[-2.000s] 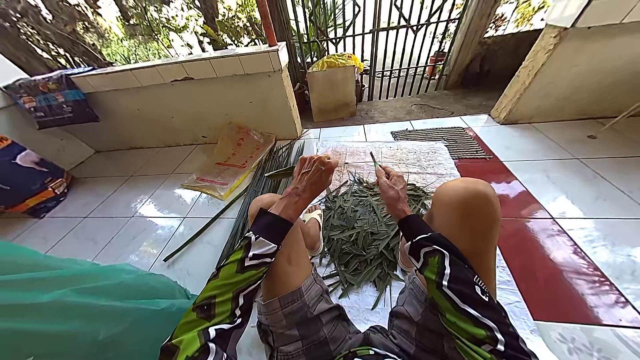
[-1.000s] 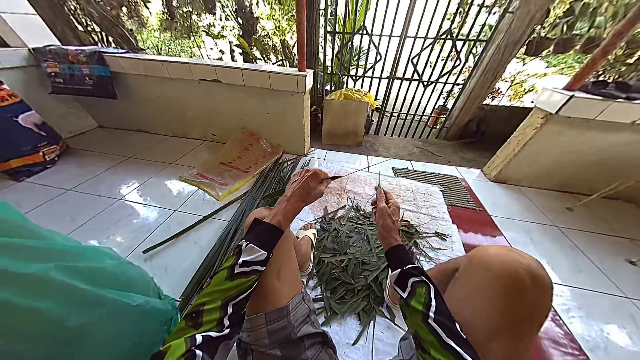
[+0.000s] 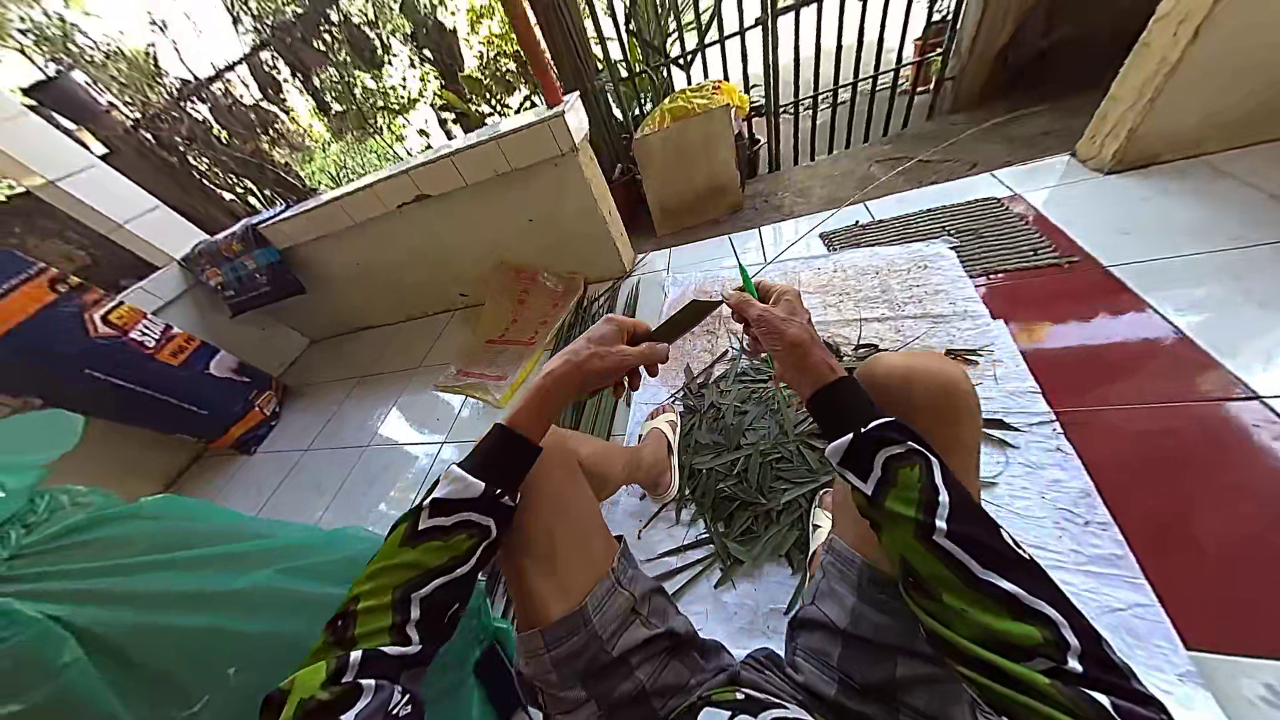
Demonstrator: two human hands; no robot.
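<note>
My left hand [image 3: 602,358] grips a flat, dark green folded leaf strip [image 3: 686,320] between thumb and fingers. The strip's far end reaches the fingertips of my right hand [image 3: 780,325]. In my right hand is a slim green-handled pointed tool [image 3: 745,275], its dark tip pointing up; its exact kind cannot be told. Below both hands, a heap of cut green leaf pieces [image 3: 750,460] lies between my feet on a white cloth [image 3: 860,300]. Long green leaf strips [image 3: 595,400] lie on the tiles beside the cloth, under and past my left forearm.
A clear plastic sack [image 3: 515,325] lies on the tiles at the left. Green sheer material [image 3: 180,580] fills the lower left, near a dark blue bag [image 3: 150,350]. A ribbed mat [image 3: 950,238] overlaps the cloth's far edge. A low wall [image 3: 450,240], a box [image 3: 690,170] and a barred gate stand ahead.
My hands have come together at the leaf strip; one second ago they were farther apart. The view has tilted and shifted.
</note>
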